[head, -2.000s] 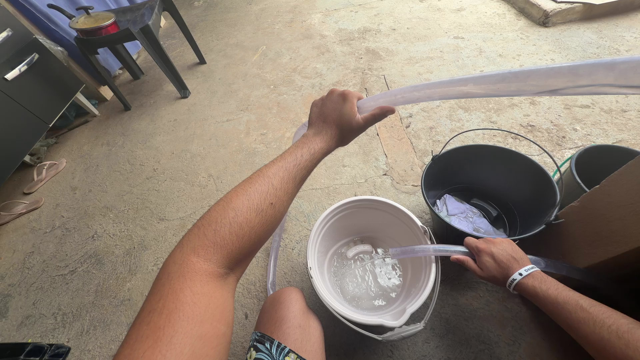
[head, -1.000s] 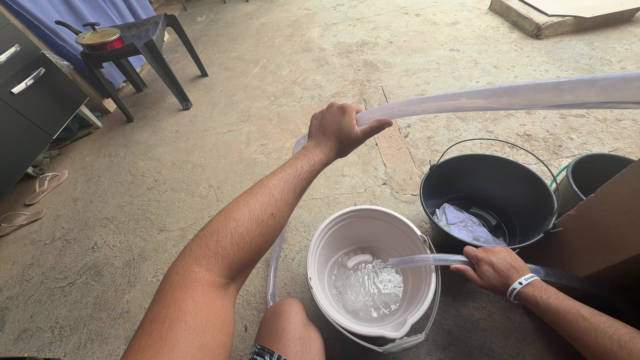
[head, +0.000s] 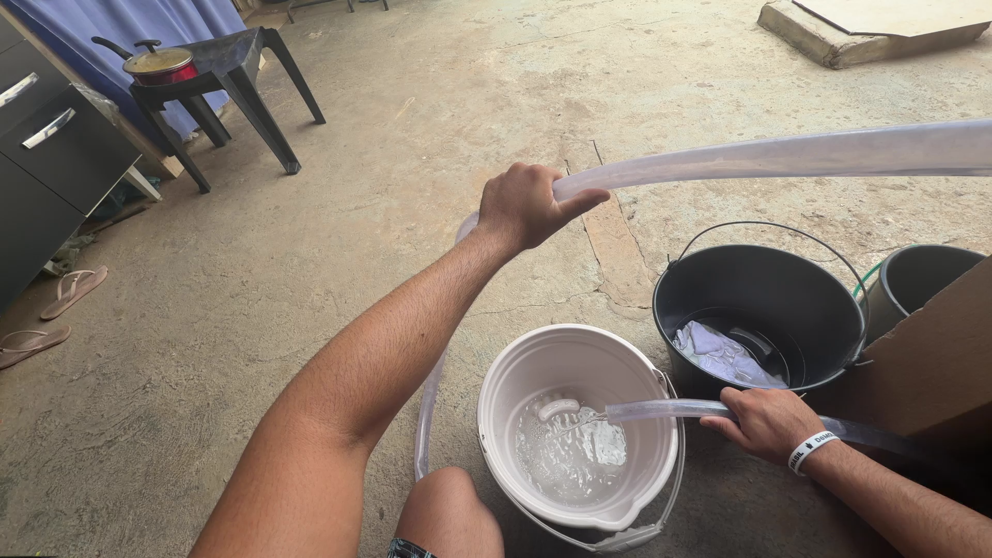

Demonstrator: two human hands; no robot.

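Observation:
My left hand (head: 535,203) grips a clear plastic hose (head: 775,155), raised above the floor; the hose runs off the right edge and also hangs down behind my left forearm. In my right hand (head: 763,426) is a hose end (head: 647,410), its mouth over the inside of a white plastic bucket (head: 577,349). A thin stream leaves that end and falls into rippling water (head: 573,457) at the bucket's bottom. Just behind my right hand stands a black bucket (head: 775,279) with a wire handle, holding a pale lilac cloth (head: 721,356). Whether both hose parts are one piece I cannot tell.
Another dark bucket (head: 899,294) stands at the right, partly behind a brown panel (head: 922,356). A black plastic stool (head: 248,58) bears a red pan (head: 161,68) at the upper left. Near the dark cabinet (head: 58,147) lie flip-flops (head: 75,291). A concrete slab (head: 852,43) is at the upper right.

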